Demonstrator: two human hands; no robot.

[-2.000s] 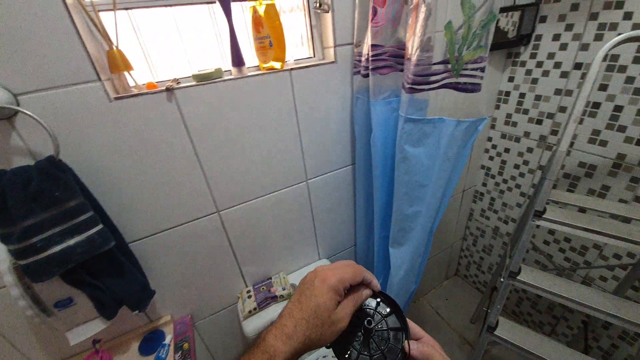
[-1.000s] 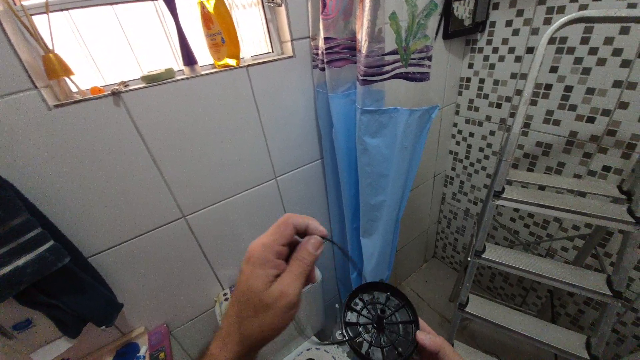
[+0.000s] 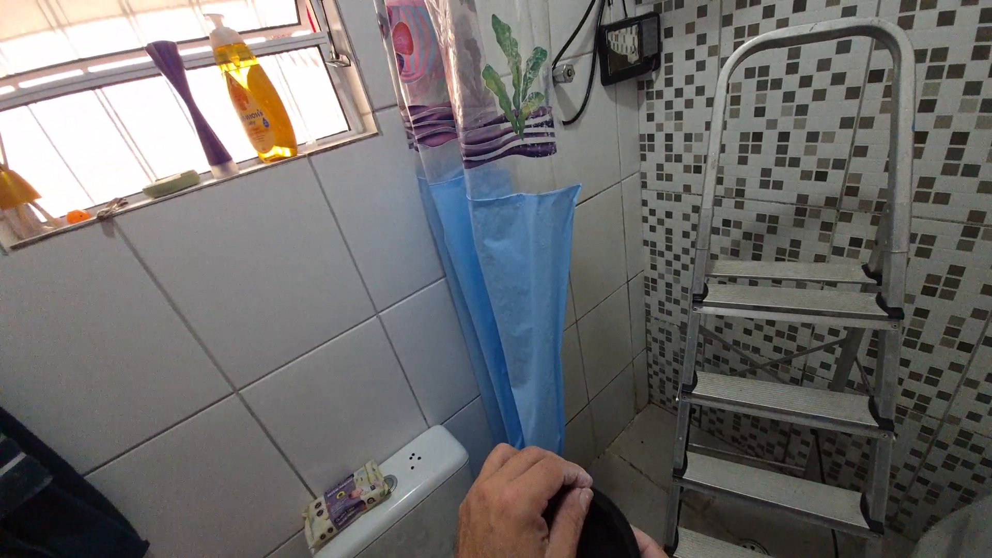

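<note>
At the bottom of the head view, a round black plastic part (image 3: 608, 527) is partly cut off by the frame. My left hand (image 3: 515, 508) lies over its near left side, fingers bent at its rim; whether a thin strip is between the fingertips cannot be seen. Only a little of my right hand (image 3: 649, 544) shows, at the part's right edge, supporting it. A toilet cistern (image 3: 418, 480) stands just left of my hands, with a soft wipes pack (image 3: 346, 504) on its lid.
A blue-bottomed shower curtain (image 3: 523, 310) hangs beyond my hands. An aluminium stepladder (image 3: 790, 399) stands at the right by the mosaic wall. On the window sill are a yellow pump bottle (image 3: 260, 116), a purple tube (image 3: 190, 108) and a green soap bar (image 3: 172, 184). A dark towel (image 3: 58, 496) hangs lower left.
A second ago my left hand held a thin black strip up away from the round part; now it is back at the part's rim. The view has shifted.
</note>
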